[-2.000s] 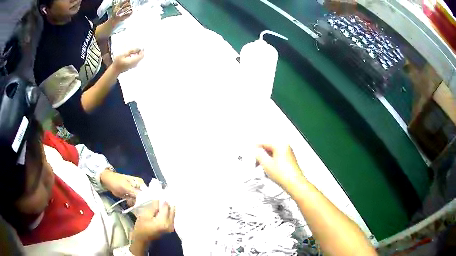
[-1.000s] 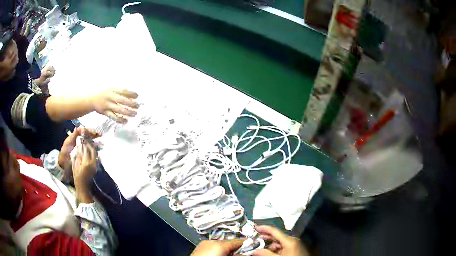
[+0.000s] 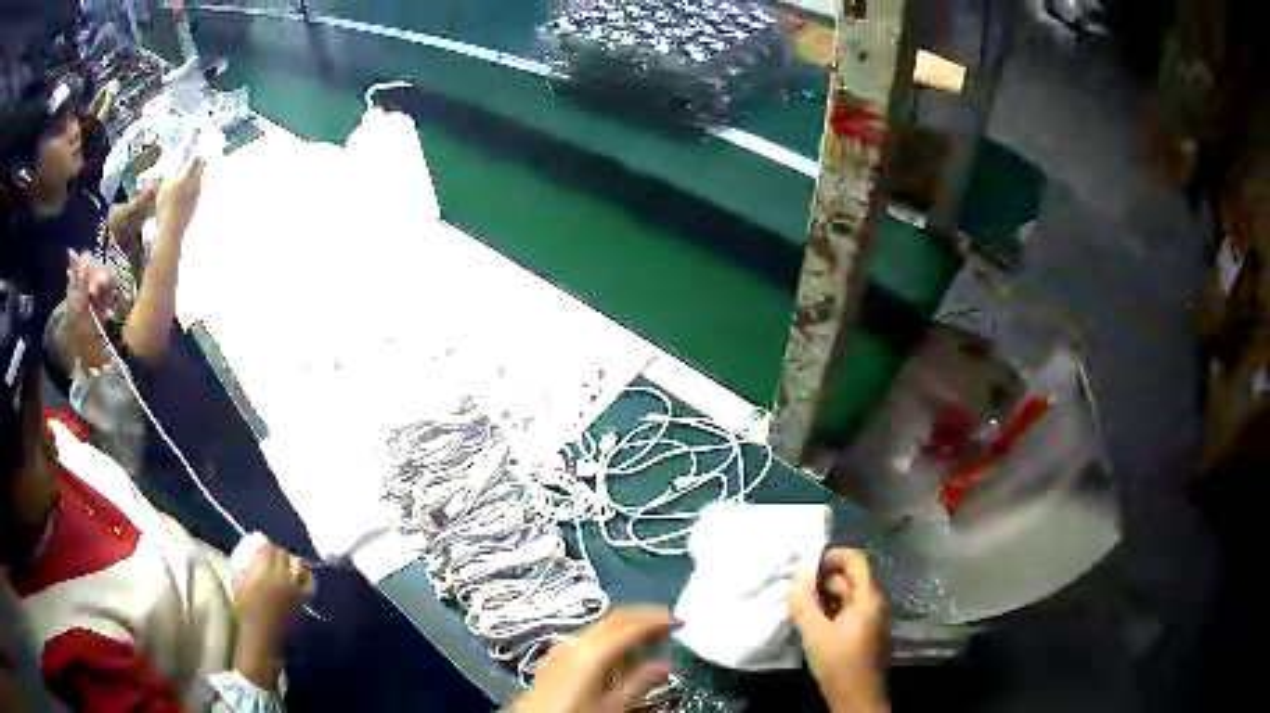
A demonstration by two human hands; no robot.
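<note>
A heap of white cable bundles (image 3: 488, 543) lies in a row along the near side of the bench. Loose white cable (image 3: 669, 467) lies in open loops on the green mat beside it. A folded white cloth (image 3: 738, 585) lies at the right end of the mat. My right hand (image 3: 847, 620) is at the cloth's right edge, its fingertips closed on it. My left hand (image 3: 602, 666) is at the bottom edge over the near end of the heap, blurred and partly cut off, its fingers apart with nothing seen in them.
A white squeeze bottle (image 3: 390, 167) stands by the green belt (image 3: 585, 209). A paint-stained post (image 3: 836, 237) rises beyond the mat, with a clear-lined bin (image 3: 1038, 515) to its right. At left, a seated worker (image 3: 105, 557) holds a white cable; another person sits beyond.
My hands were together on a cable bundle and are now apart, the right one at the cloth. The neighbouring worker's cable is now stretched out. The other person's arm has drawn back from the bench.
</note>
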